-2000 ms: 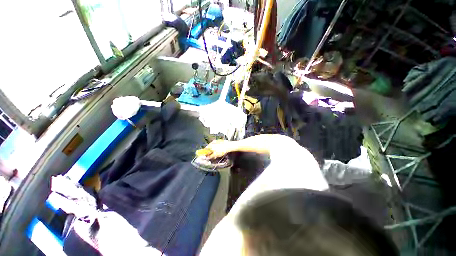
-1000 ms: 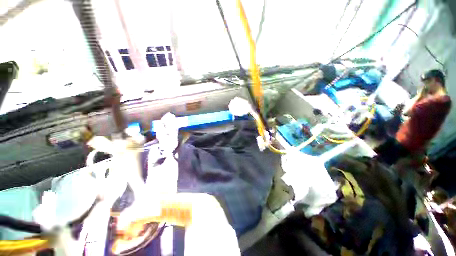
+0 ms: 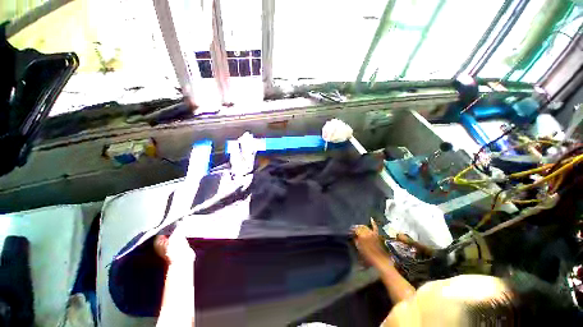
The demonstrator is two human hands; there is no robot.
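Note:
A dark garment (image 3: 313, 198) lies across the table and over the near padded surface, its near part pulled flat with a straight fold. My left hand (image 3: 171, 248) grips its left end. My right hand (image 3: 365, 240) is at its right end, fingers bent over the edge, thumb side up. A navy padded arm end (image 3: 131, 284) shows left of my left hand. A blurred dark and metallic object, possibly the iron, sits just right of my right hand; its shape is unclear.
Blue strips (image 3: 291, 144) and a white cloth lump (image 3: 337, 131) line the window side. White cloth (image 3: 419, 220) lies at the table's right. Beyond it are a blue pad (image 3: 415, 175) and tangled yellow hoses (image 3: 543, 172). A black object (image 3: 38, 102) hangs at upper left.
The view has swung towards the window. The iron seen in my right hand earlier is no longer in it. Both hands are now at the garment's ends, and its near part lies flatter.

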